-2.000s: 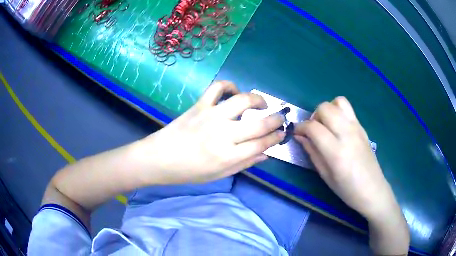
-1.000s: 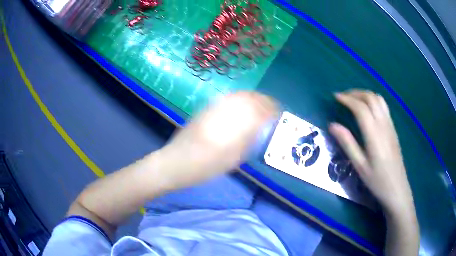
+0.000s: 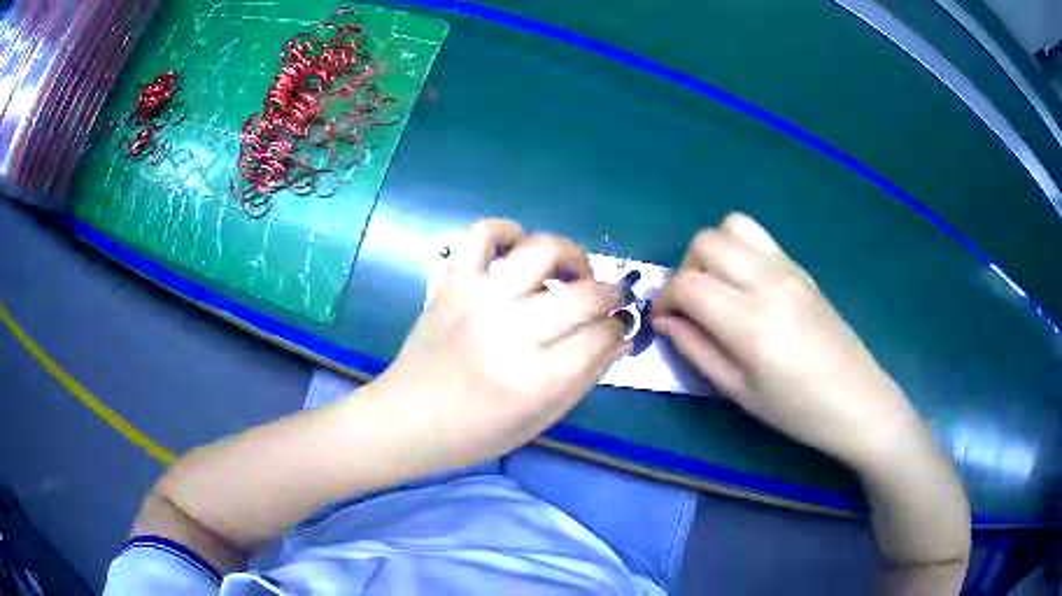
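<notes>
A flat silver metal panel point(image 3: 652, 370) lies on the dark-green bench in front of me, mostly covered by my hands. Its middle round cutout with dark spoke-like shapes shows between my fingertips. My left hand point(image 3: 507, 332) is over the panel's left part, fingertips at the left rim of that cutout. My right hand point(image 3: 774, 332) is over the right part, thumb and fingers together at the cutout's right side. Whether either hand pinches a small ring there is hidden by the fingers.
A brighter green mat point(image 3: 210, 262) at the left carries a pile of red rings point(image 3: 291, 105) and a smaller red clump point(image 3: 151, 99). A stack of clear trays point(image 3: 58, 93) stands at the far left. Blue lines edge the dark-green bench point(image 3: 559, 128).
One second ago my left hand was blurred left of the panel and my right hand was spread with fingers apart. Now both hands meet over the middle cutout. The whole view has shifted.
</notes>
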